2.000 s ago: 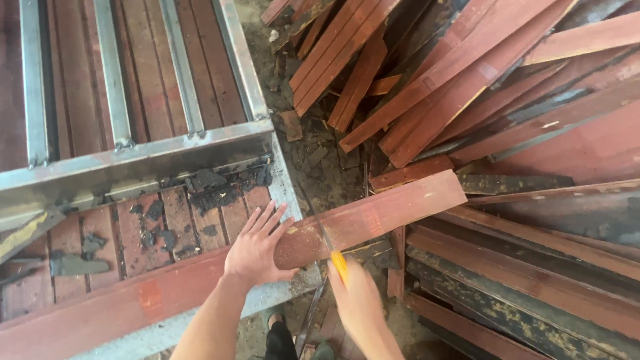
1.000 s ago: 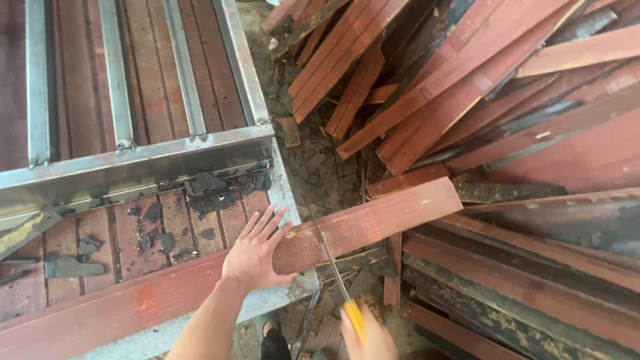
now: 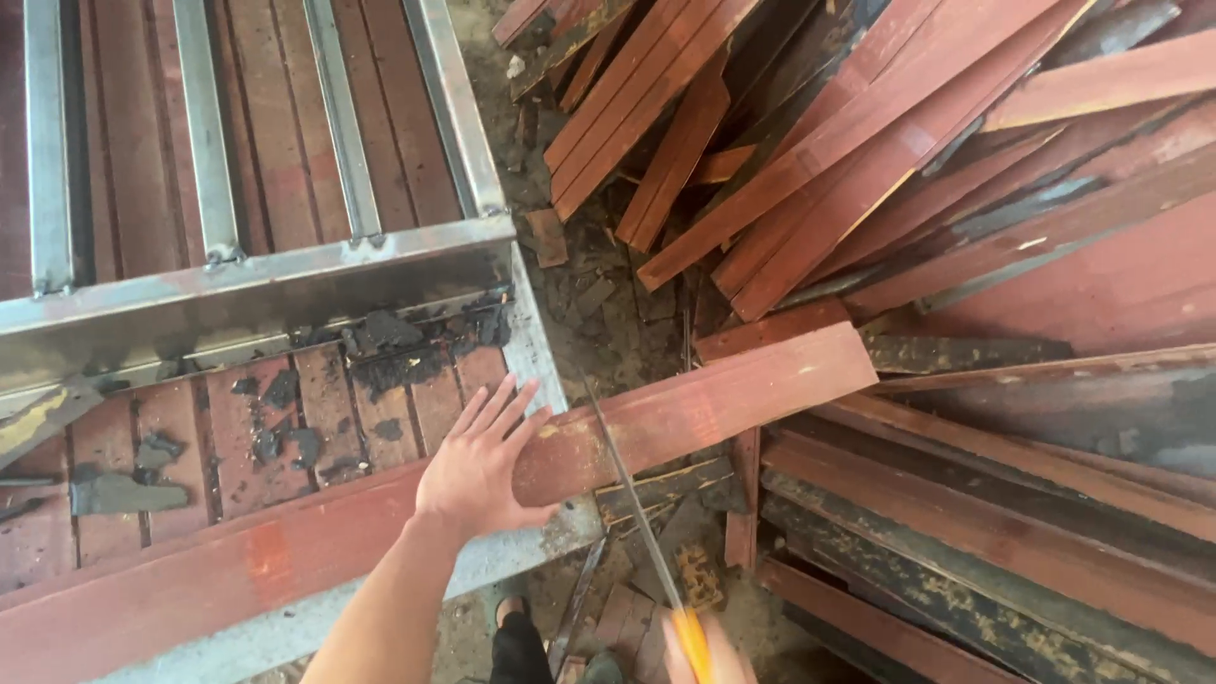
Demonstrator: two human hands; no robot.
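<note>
A long reddish-brown wooden board [image 3: 332,532] lies across the metal-edged surface, its right end jutting past the corner. My left hand [image 3: 480,465] presses flat on top of it near that corner, fingers spread. In my right hand [image 3: 708,655], at the bottom of the view and partly cut off, is the yellow handle of a handsaw [image 3: 636,503]. The saw's narrow blade crosses the board just right of my left hand and the metal edge. Motion blurs the right hand.
Welded steel bars [image 3: 209,142] lie over red slats at upper left, with black flakes [image 3: 385,332] beside the frame. Piled red wooden boards [image 3: 855,190] fill the right side. Scraps [image 3: 546,237] litter the ground between. A person's foot [image 3: 510,608] shows below.
My right hand and the saw handle have moved down and to the right, away from the board, and more of the blade shows. My left hand and the board have stayed in place.
</note>
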